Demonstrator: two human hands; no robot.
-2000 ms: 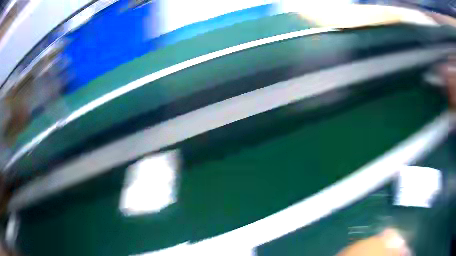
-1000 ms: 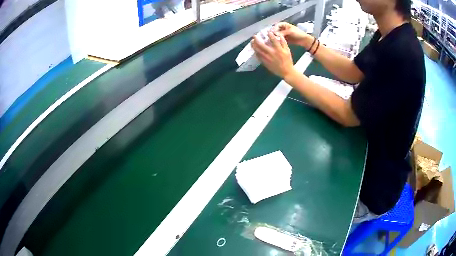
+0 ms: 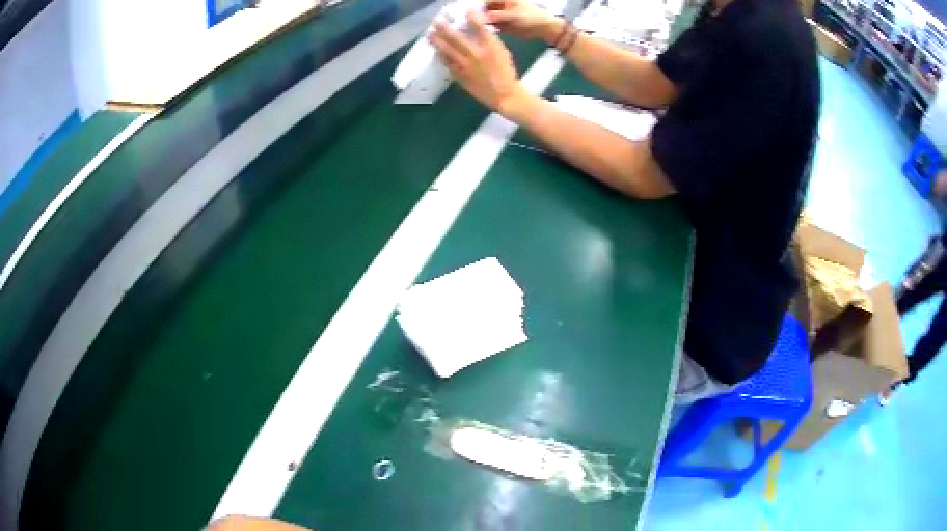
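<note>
A small sliver of skin, likely my right hand or arm, shows at the bottom edge, cut off. Its fingers and anything in them are hidden. My left hand is not in view. A stack of white leaflets lies on the green bench top, beside the white rail. A pinkish-orange strip lies under crumpled clear tape nearer to me. A small white ring lies left of the strip.
Another worker in a black top sits at the right on a blue stool, hands on a white item above the green belt. A white rail separates belt and bench. An open carton stands behind.
The view has swung right from the belt, then shifted slightly, so bench things now sit further left and higher. A skin sliver has appeared at the bottom since one second ago.
</note>
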